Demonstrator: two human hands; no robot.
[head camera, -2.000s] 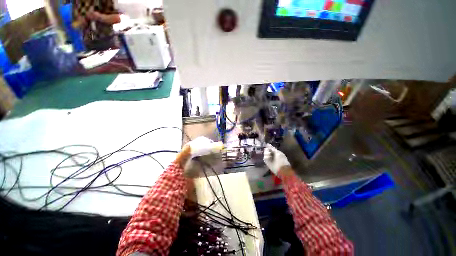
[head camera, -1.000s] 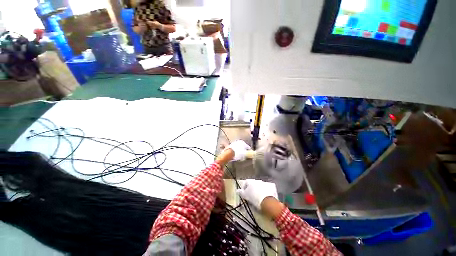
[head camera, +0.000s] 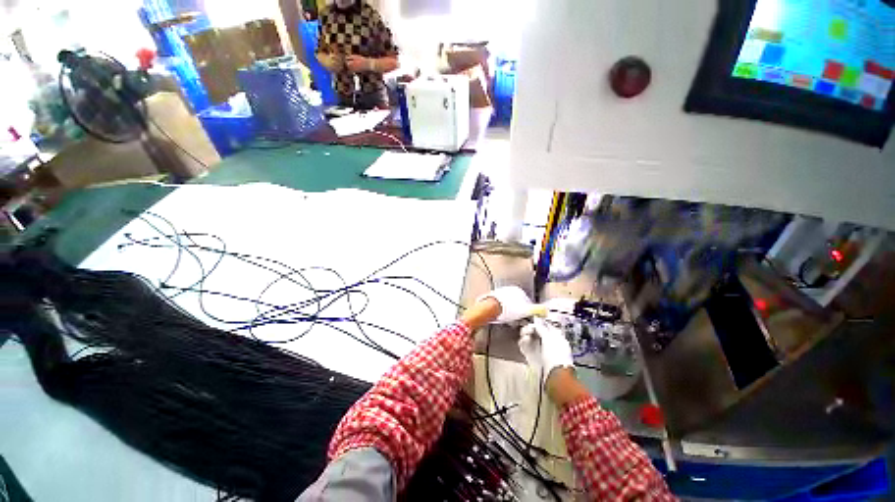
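My left hand (head camera: 508, 304), in a thin white glove, is at the left edge of the metal fixture (head camera: 594, 333), fingers closed around a black cable that enters from the white sheet. My right hand (head camera: 550, 345), also gloved, is just below and right of it, fingertips pinched near the fixture's left side. A black cable (head camera: 537, 402) hangs from the right hand over the cream board (head camera: 510, 377). The cable tips inside the fingers are too small and blurred to tell. More cable ends with pale tips (head camera: 476, 461) lie below, between my forearms.
A thick black cable bundle (head camera: 196, 392) and loose loops lie on the white sheet (head camera: 393, 221). A yellow-black bar (head camera: 551, 235) stands behind the fixture. A white panel (head camera: 608, 147) with a red button (head camera: 630, 76) and a screen overhangs it. A person (head camera: 355, 54) stands at the back.
My right hand has moved up from the cables on the board to the fixture, beside my left hand. The silvery blurred plate now shows a fixture at rest. The view has swung right.
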